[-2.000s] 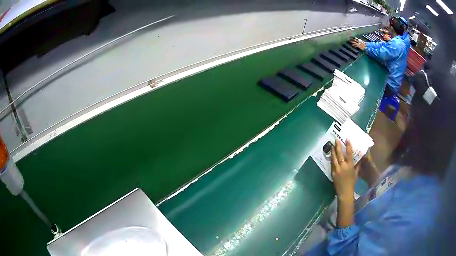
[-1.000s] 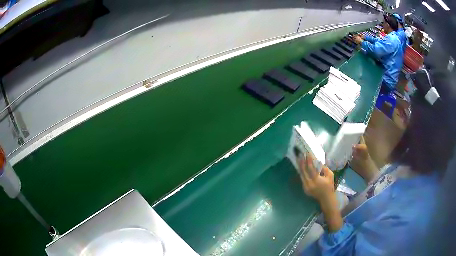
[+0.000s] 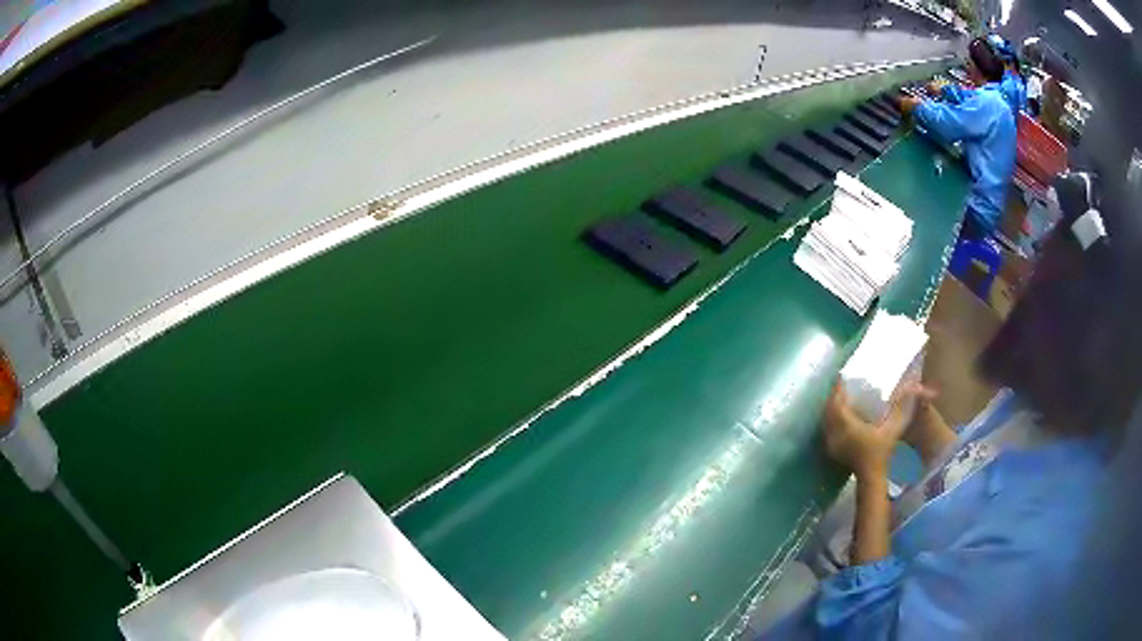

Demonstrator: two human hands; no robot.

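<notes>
Neither of my hands is in the picture. The weighing scale (image 3: 313,551) lies nearest in front of me at the bottom left, its silver platform cut off by the lower edge, with a pale round shape on it and no box in the visible part. The signal tower light (image 3: 19,420) stands at the left edge, partly cut off, with an orange band over a white base on a metal pole.
A neighbour in a blue smock (image 3: 1002,551) at right holds a white box (image 3: 884,361) in both hands. White outer sleeves (image 3: 857,244) lie fanned on the worktop (image 3: 651,463). Several dark inner boxes (image 3: 641,248) lie on the green belt (image 3: 413,326). Another worker (image 3: 983,132) is farther along.
The dark boxes have moved left along the belt towards me. The neighbour's two separate white pieces are now together in their hands, back towards their body.
</notes>
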